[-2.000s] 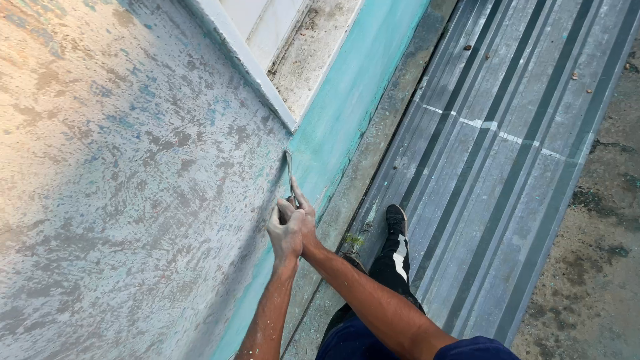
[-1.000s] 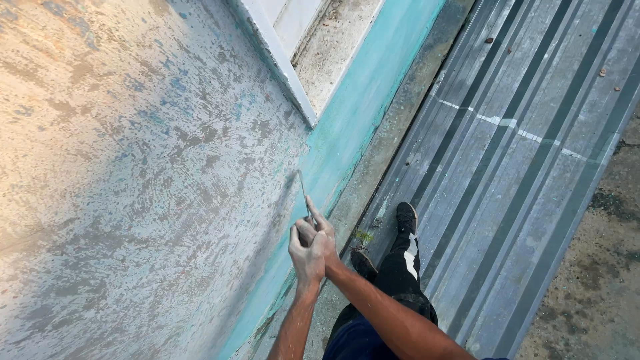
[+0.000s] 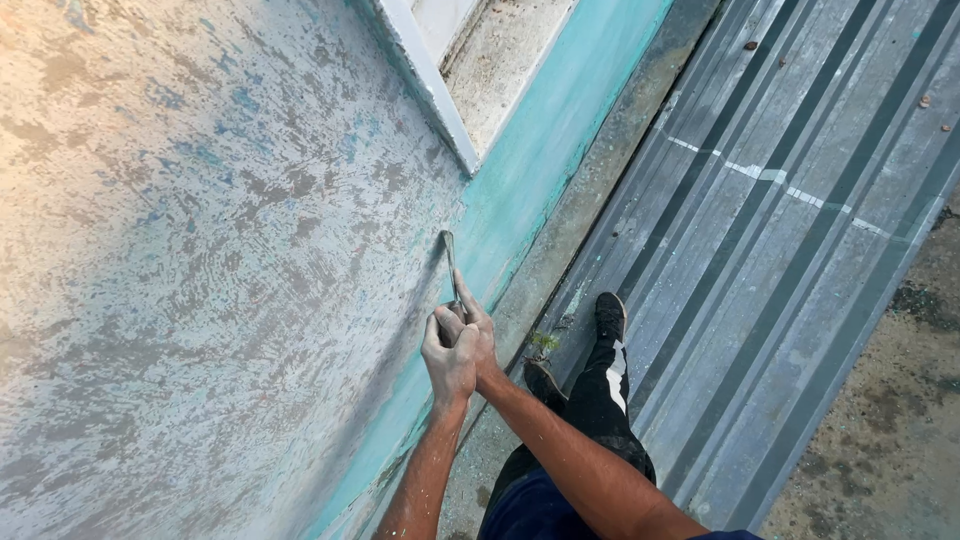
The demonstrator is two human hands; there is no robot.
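Both hands grip the dark handle of a metal scraper (image 3: 451, 259), whose blade rests on the wall near the edge of the paint. My left hand (image 3: 451, 360) is closed around the handle, coated in pale dust. Close against it, my right hand (image 3: 482, 330) also holds the handle, with one finger stretched along the blade's shank. The wall (image 3: 285, 247) is mottled white and grey with flecks of blue and turquoise. A band of turquoise paint (image 3: 525, 172) runs along the wall's foot, below the corner of a white window frame (image 3: 435, 97).
A concrete ledge (image 3: 600, 161) runs beside the turquoise band. Corrugated metal sheets (image 3: 750, 270) lie along it, with small debris on them. A small green plant (image 3: 544, 342) grows near my black shoes (image 3: 610, 316). Stained concrete ground (image 3: 885, 420) shows at the right.
The scraper's tip was near the corner of the window frame two seconds ago; it is now lower along the wall's painted edge. Both hands stay on the tool. The view has shifted somewhat.
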